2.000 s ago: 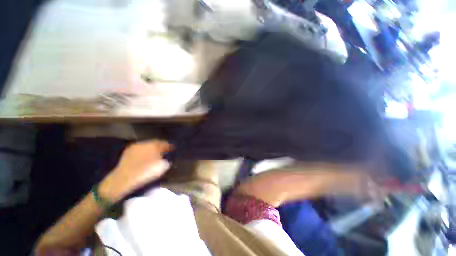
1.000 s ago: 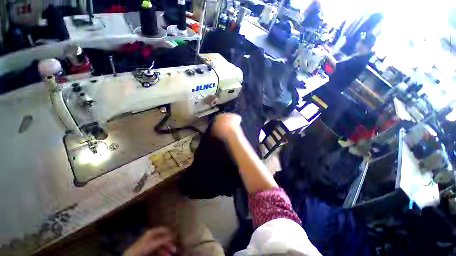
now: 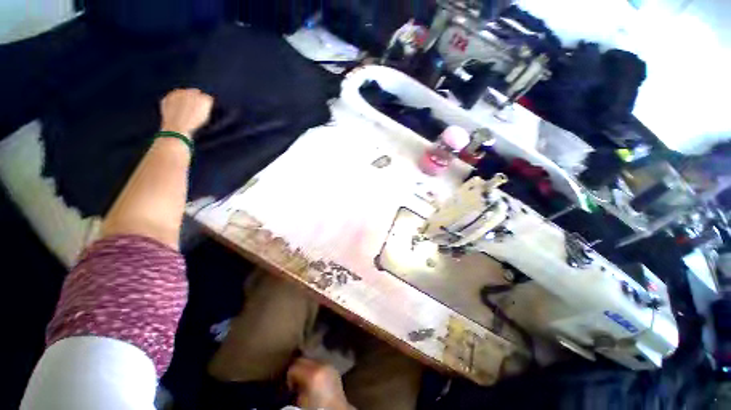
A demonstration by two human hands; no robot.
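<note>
Dark cloth panels (image 3: 248,76) lie spread at the far left. My left hand (image 3: 186,110), with a green band at the wrist, is stretched out over them, its fingers curled on the dark cloth; the fingertips are hidden. My right hand (image 3: 317,383) is low at the bottom over my lap, partly cut off, with its fingers bent; whether it holds anything is unclear. The white sewing machine (image 3: 553,248) stands on the right of the table, its lamp lighting the needle area. No cloth shows under the presser foot.
The worn white table (image 3: 312,192) has a chipped brown front edge. A pink and clear bottle (image 3: 443,152) stands behind the machine head. A black strap (image 3: 497,304) lies on the bed under the arm. Other machines (image 3: 473,48) and dark cloth heaps are at the back.
The view has swung left. My right hand has left the dark cloth draped at the machine's right end and is over my lap. My left hand has moved from low down to the far-left cloth.
</note>
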